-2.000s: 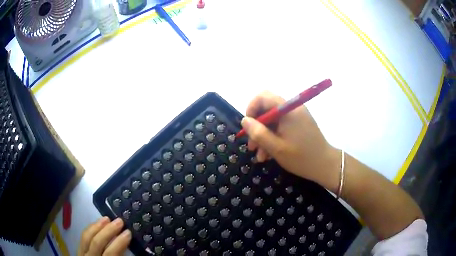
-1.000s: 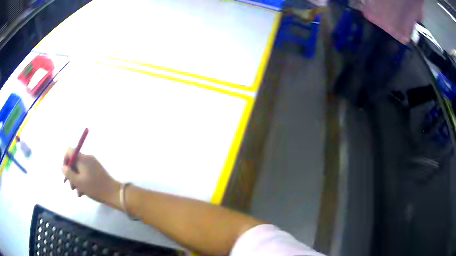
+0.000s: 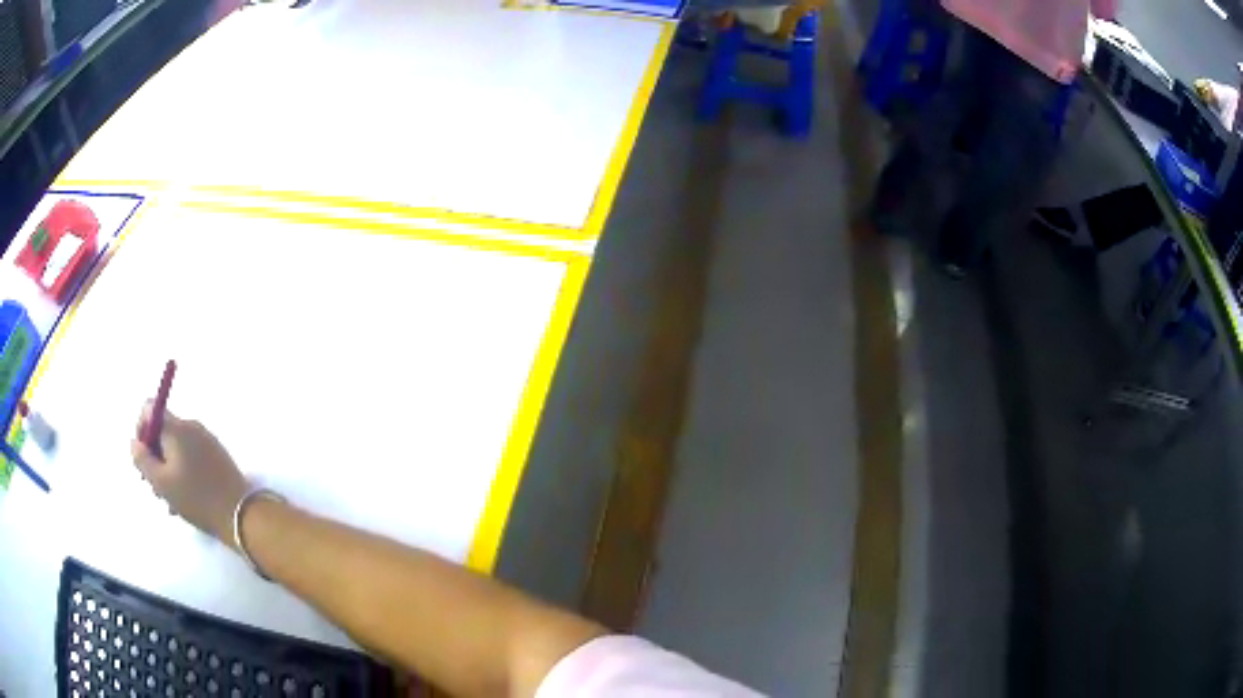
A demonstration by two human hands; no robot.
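My right hand (image 3: 194,471) holds the red marker pen (image 3: 162,409) with its barrel pointing up, above the white bench top. A bangle is on my right wrist. Below the hand, at the bottom left, part of a black component tray (image 3: 205,644) shows, with rows of small silvery round components in its pockets. The rest of the tray is cut off by the picture's lower edge. The hand and pen are apart from the tray. My left hand is not in view.
A red parts bin (image 3: 59,251), a blue parts bin (image 3: 17,344), a dropper bottle (image 3: 37,428) and a blue pen (image 3: 26,466) lie along the left. Yellow tape (image 3: 539,389) marks the bench edge. Beyond the floor aisle are a blue stool (image 3: 759,79) and a standing person (image 3: 1002,102).
The view has swung right from the tray to the aisle. My right hand, with the pen in it, has lifted off the tray. My left hand, fan and tray stack have left the picture.
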